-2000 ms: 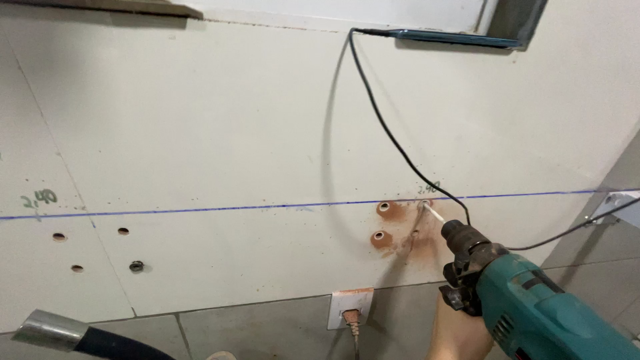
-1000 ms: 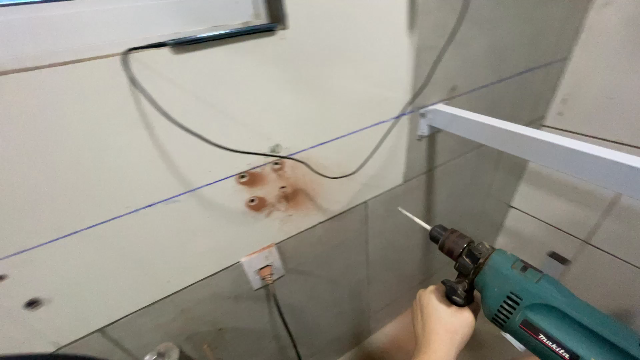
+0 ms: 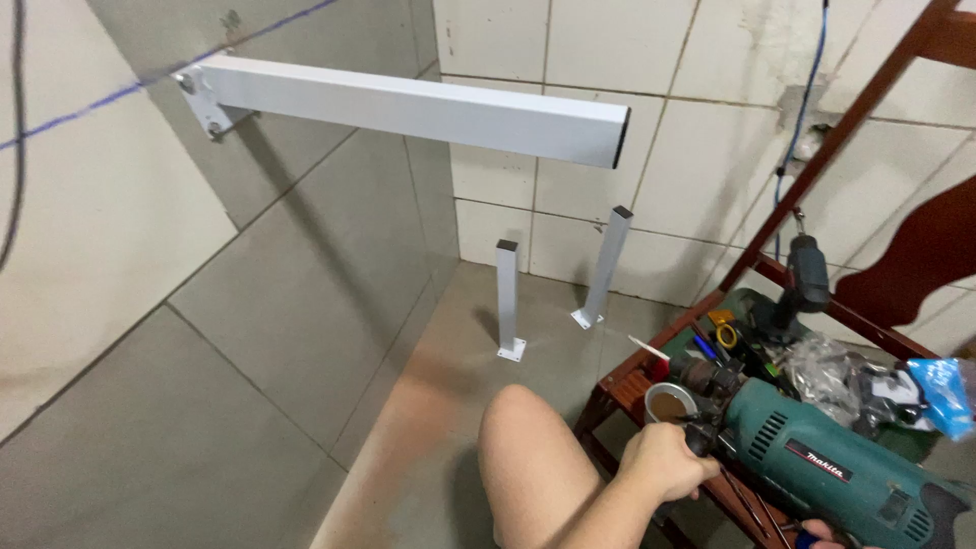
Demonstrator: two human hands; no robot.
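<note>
A green Makita corded hammer drill (image 3: pixel 831 465) with a pale masonry bit lies across the lower right, over a wooden chair seat. My left hand (image 3: pixel 663 461) is closed around the drill's black side handle, just below the chuck. Of my right hand (image 3: pixel 820 534) only fingertips show at the bottom edge, under the drill's rear, near a small blue item; its grip is mostly hidden. Right behind the chuck stands a cup (image 3: pixel 669 402) of brown liquid. Thin drill bits (image 3: pixel 743 499) lie on the seat beneath the drill.
A white steel bracket (image 3: pixel 419 110) juts from the tiled wall. Two similar brackets (image 3: pixel 507 297) (image 3: pixel 606 267) stand on the floor. The reddish-brown chair (image 3: pixel 808 168) holds a cordless drill (image 3: pixel 807 282), yellow tape (image 3: pixel 726 334), plastic bags (image 3: pixel 820 374) and a blue packet (image 3: pixel 942 393). A blue cable hangs behind.
The view has swung right and down, from the drilled wall to the chair. The drill, pointed at a wall hole two seconds ago, is now over the chair with my left hand still on its side handle.
</note>
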